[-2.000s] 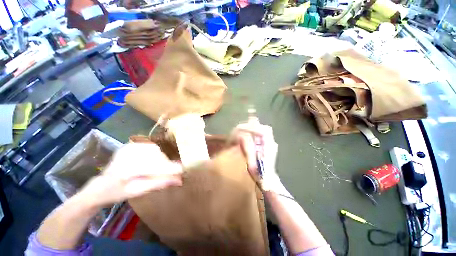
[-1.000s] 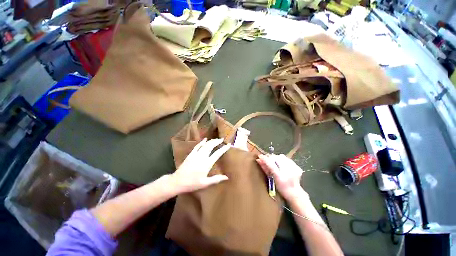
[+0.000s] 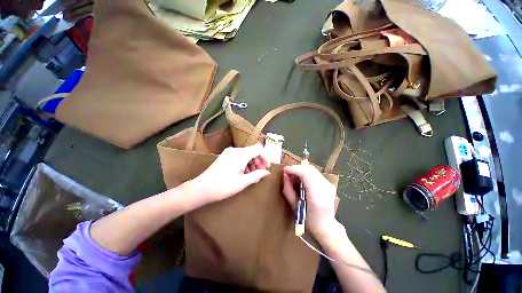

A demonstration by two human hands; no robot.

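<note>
A tan tote bag stands in front of me, its opening facing away and its two handles raised. My left hand grips the bag's top edge beside a cream webbing tab. My right hand holds the thread burner like a pen, its tip pointing up and away past the bag's mouth, its cord trailing from the rear over my wrist. A small metal snap hook shows at the far edge of the bag's mouth.
Another tan bag lies at the left, and more bags at the upper right. Thread waste, a red can, a yellow cord connector and a power strip are on the right. A lined waste bin is at lower left.
My view has moved closer to the bag. My left hand has gone from lying flat on the bag's front to its top edge by the tab. The burner is now more upright.
</note>
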